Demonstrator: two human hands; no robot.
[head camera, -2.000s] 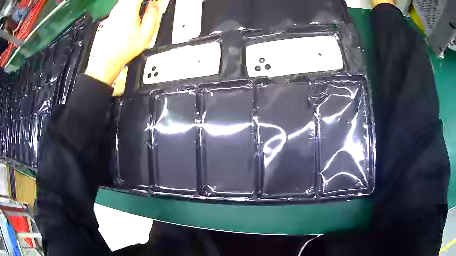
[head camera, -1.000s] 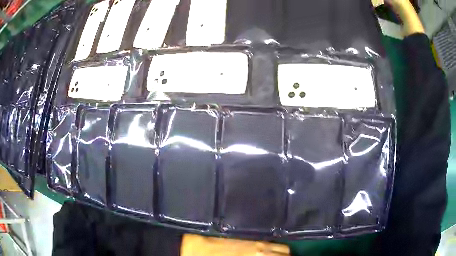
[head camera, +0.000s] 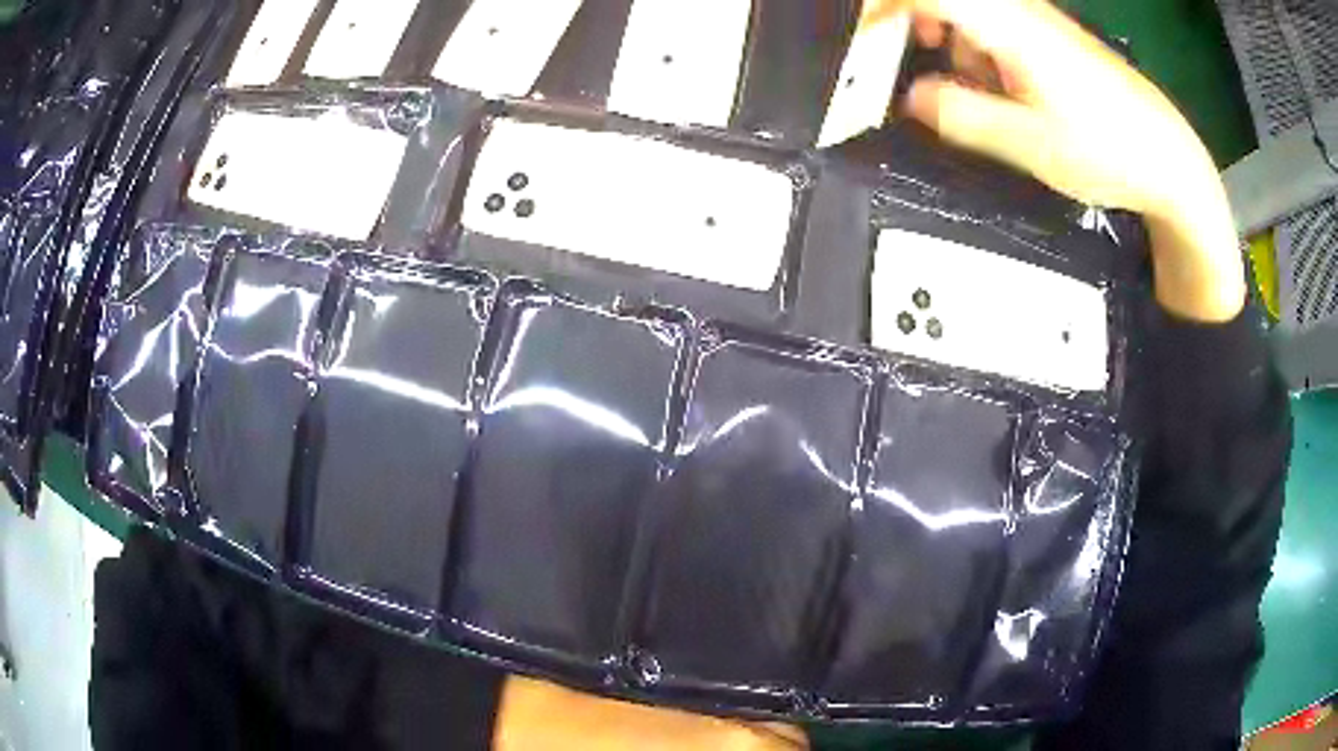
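A glossy black blister tray (head camera: 572, 484) fills the middle of the view. Three white phone-shaped panels lie sideways in its middle row, one at the centre (head camera: 631, 206). Several more stand in the far row at the left. My right hand (head camera: 1027, 110) is over the far right part and holds another white panel (head camera: 869, 74) by its upper end, tilted. The near row of pockets is empty. My left hand (head camera: 638, 722) is at the tray's near edge, cut off by the bottom of the picture; its fingers are hidden.
More shiny black trays (head camera: 44, 191) lie at the left, close beside the working tray. A grey perforated metal housing (head camera: 1299, 74) is at the upper right. Green bench surface (head camera: 1299, 543) shows at the right.
My right hand has come in from the upper right with a white panel. My left hand moved from the far left row to the near edge. The tray appears slightly turned in view.
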